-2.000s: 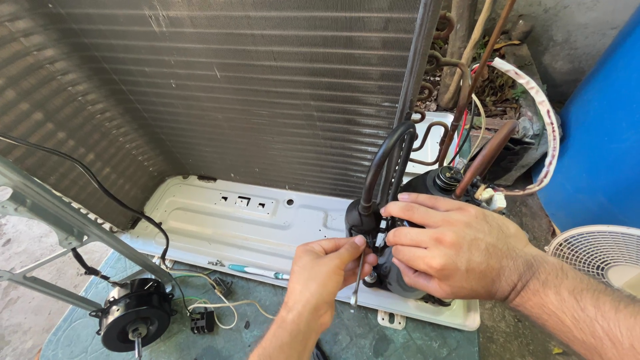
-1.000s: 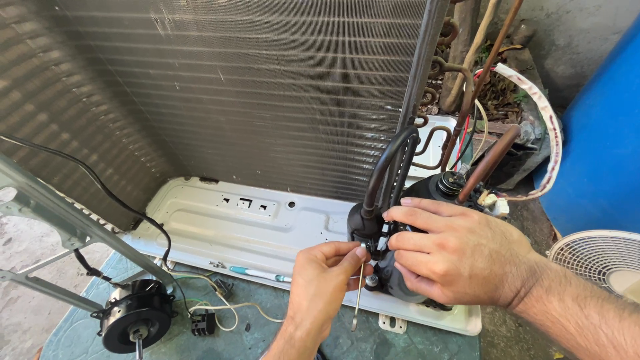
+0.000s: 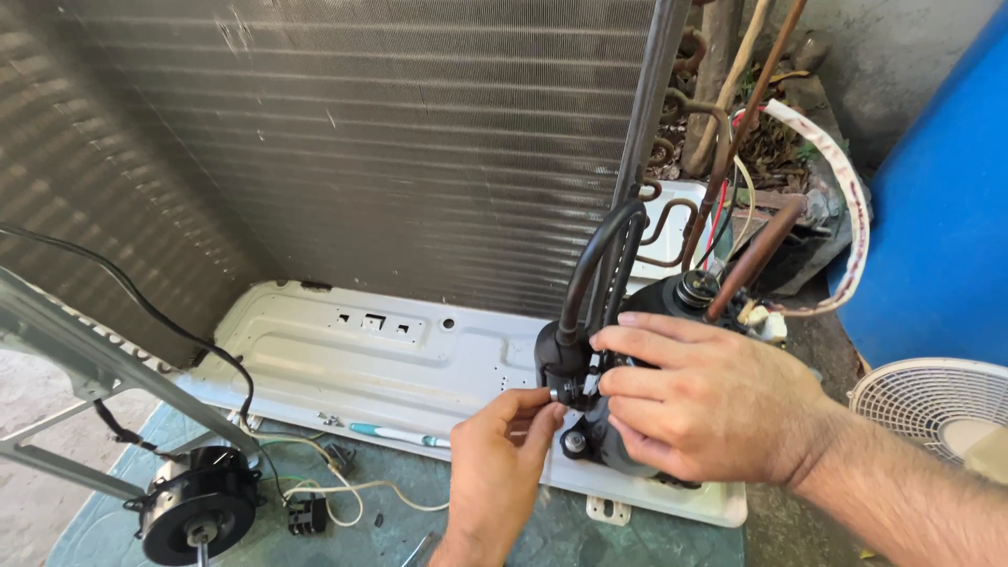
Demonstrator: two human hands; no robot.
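My left hand [image 3: 504,457] pinches the head of a small metal bolt [image 3: 554,394] between thumb and fingertips, at the side of a black cylindrical accumulator [image 3: 555,354]. My right hand [image 3: 693,394] lies over the black compressor [image 3: 642,303], its curled fingertips at a light metal clamp [image 3: 591,376] between accumulator and compressor; its thumb is hidden. Black insulated pipes [image 3: 592,256] arch above the accumulator. Below the bolt shows a mounting nut [image 3: 575,441]. All this stands on the right end of a white sheet-metal base pan [image 3: 465,354].
A finned condenser coil [image 3: 394,157] rises behind the pan. A fan motor [image 3: 201,500], a metal frame [image 3: 157,394] and wires are at left. A toothbrush [image 3: 394,433] lies on the pan's edge. Copper pipes [image 3: 756,252], a blue barrel [image 3: 929,205] and a fan grille [image 3: 929,402] are at right.
The thin metal tool that hung below my left fingers is gone from there; part of a metal rod shows at the bottom edge by my left wrist. My right hand stays at the clamp.
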